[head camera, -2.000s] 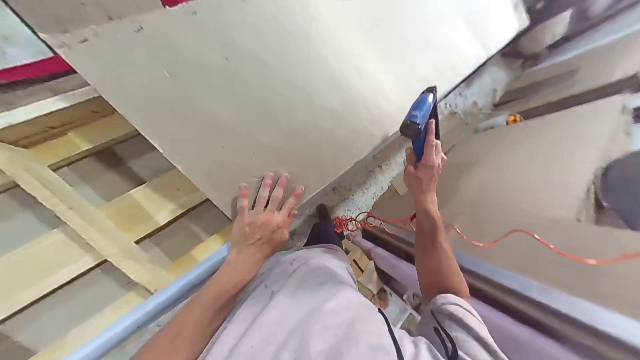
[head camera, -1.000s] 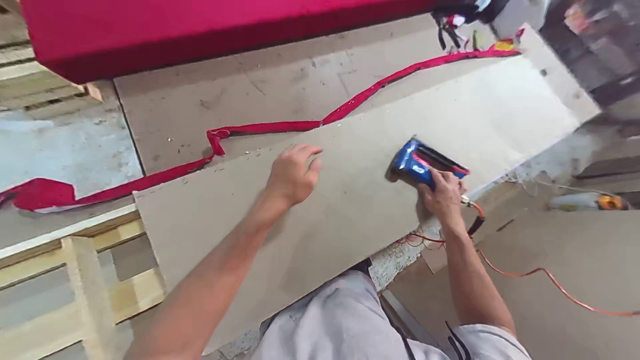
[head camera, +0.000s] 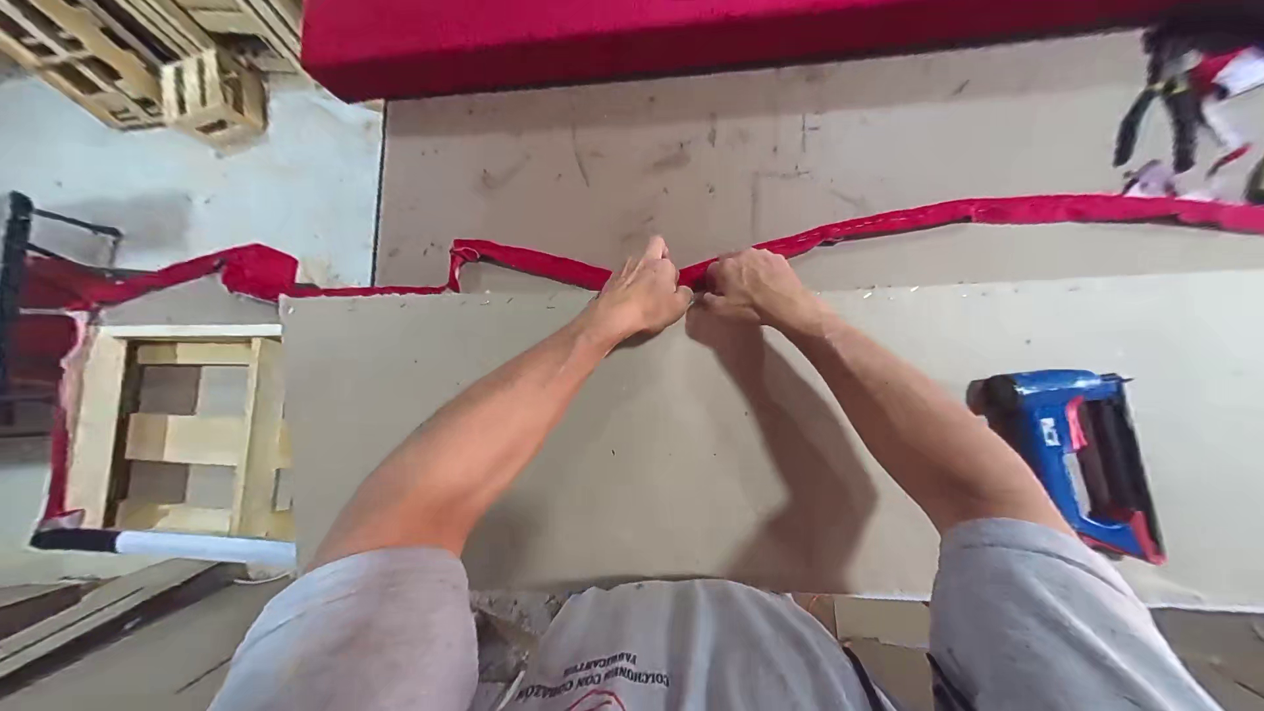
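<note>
A long strip of red fabric [head camera: 889,221] runs across the view along the far edge of a pale board [head camera: 553,425]. My left hand [head camera: 644,291] grips the strip near the middle of that edge. Close beside it on the right, my right hand [head camera: 752,286] has its fingers curled on the same strip. Between the two hands a short stretch of red shows. A blue pneumatic staple gun [head camera: 1062,454] lies on the board, right of my right forearm.
Beyond the strip is a marked work surface [head camera: 671,148], with a red upholstered piece [head camera: 691,39] at its far side. Pliers [head camera: 1170,109] lie at the upper right. A wooden frame [head camera: 188,434] with red fabric stands at the left; wooden crates [head camera: 212,94] are farther back.
My right hand has let go of the staple gun, which now lies on the board. Both hands have moved to the red strip and taken hold of it. The view has shifted.
</note>
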